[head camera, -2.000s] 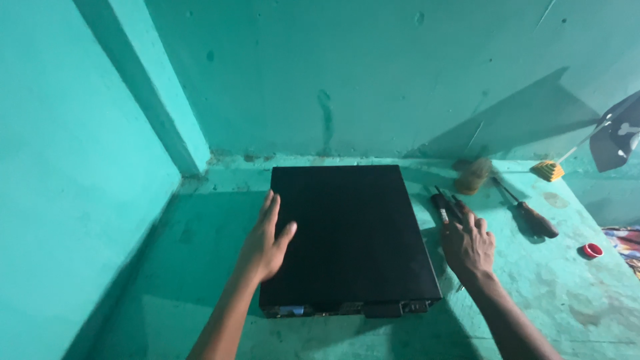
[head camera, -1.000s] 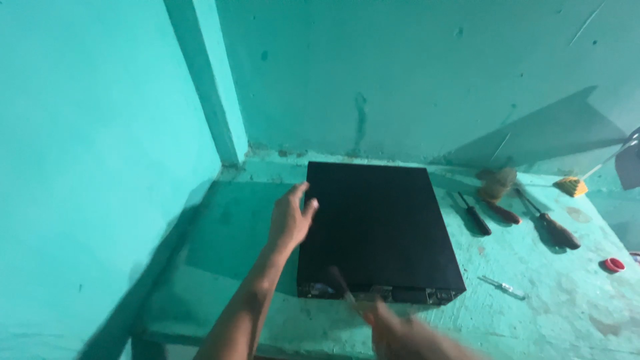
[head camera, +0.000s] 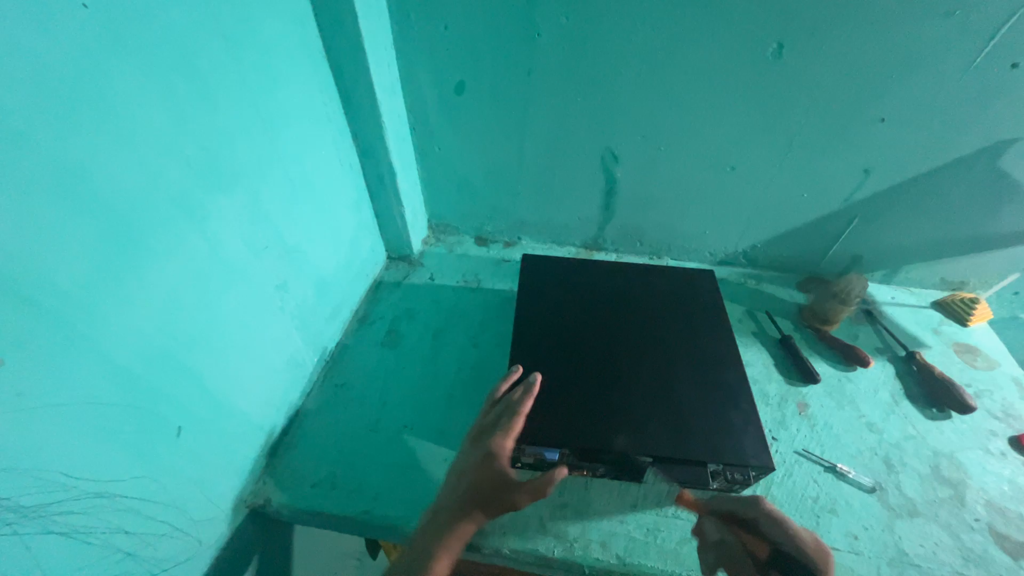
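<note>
A flat black box-shaped electronic device (head camera: 632, 360) lies on the turquoise ledge, its front panel facing me. My left hand (head camera: 496, 456) rests at its front left corner, fingertips on the top edge and thumb by the front panel, fingers apart. My right hand (head camera: 752, 536), partly blurred, is closed around a brush-like tool (head camera: 686, 500) with an orange part on its handle. The tool's dark tip reaches the device's front edge, right of the middle; its exact shape is blurred.
Right of the device lie a black-handled screwdriver (head camera: 792, 356), a red-handled tool (head camera: 844, 350), a larger screwdriver (head camera: 940, 384) and a small clear-handled screwdriver (head camera: 840, 470). A brown clump (head camera: 836, 300) and a yellow stepped object (head camera: 962, 309) sit near the back wall. The ledge's front edge (head camera: 360, 524) is close.
My right hand has moved from the tools on the right to the device's front edge and now holds a tool. My left hand has moved down the left side to the front corner.
</note>
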